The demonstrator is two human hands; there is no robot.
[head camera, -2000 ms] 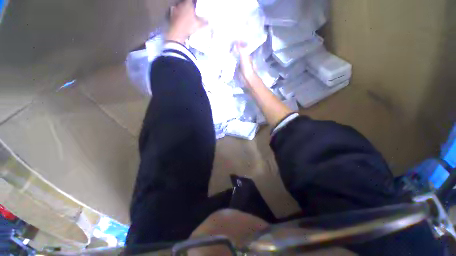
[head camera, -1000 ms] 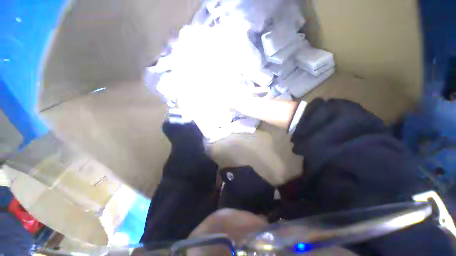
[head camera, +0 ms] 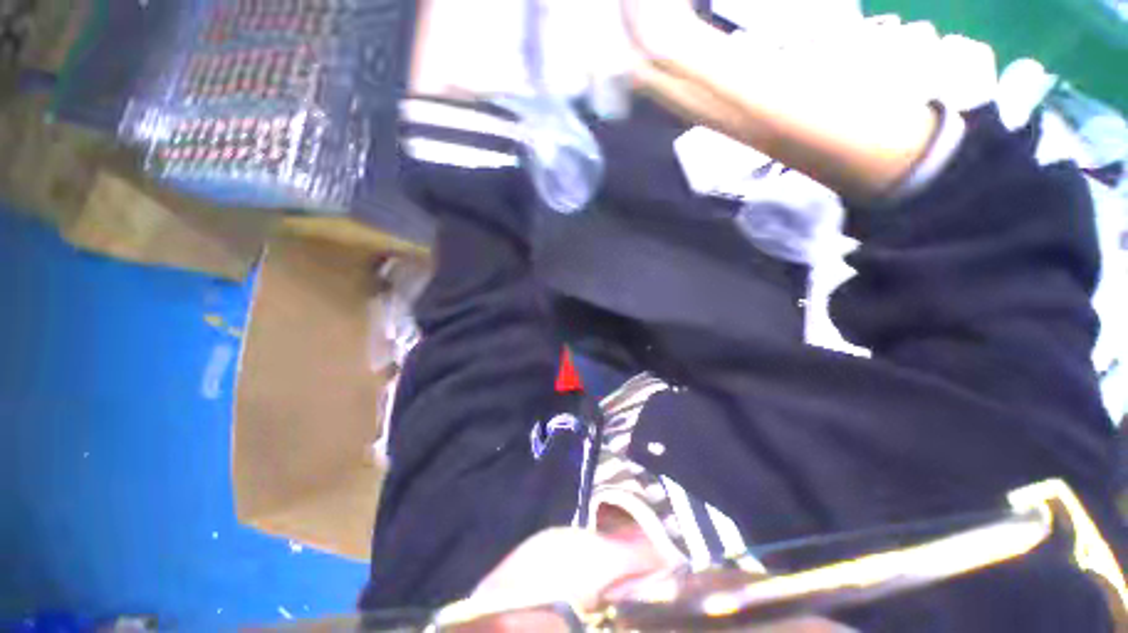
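My left hand (head camera: 476, 50) is at the top edge, washed out and cut off, so its grip cannot be told. My right forearm reaches in from the right, and my right hand (head camera: 649, 31) is partly cut off at the top edge; its fingers do not show clearly. A cloudy plastic bag (head camera: 565, 161) hangs between the wrists, over the black mat (head camera: 668, 266). What holds it is hidden. A white piece, possibly a housing (head camera: 721, 161), and another cloudy bag (head camera: 789, 220) lie on the mat near my right forearm.
Clear trays with rows of red and green boards (head camera: 241, 105) stand at upper left. An open brown carton (head camera: 303, 396) holding cloudy plastic is below them on the blue floor (head camera: 124, 408). White bagged things (head camera: 952, 68) pile at upper right, beside a green surface (head camera: 1070, 37).
The view has swung from inside the large carton of white housings to the black mat. Both arms have left the carton and now reach over the mat.
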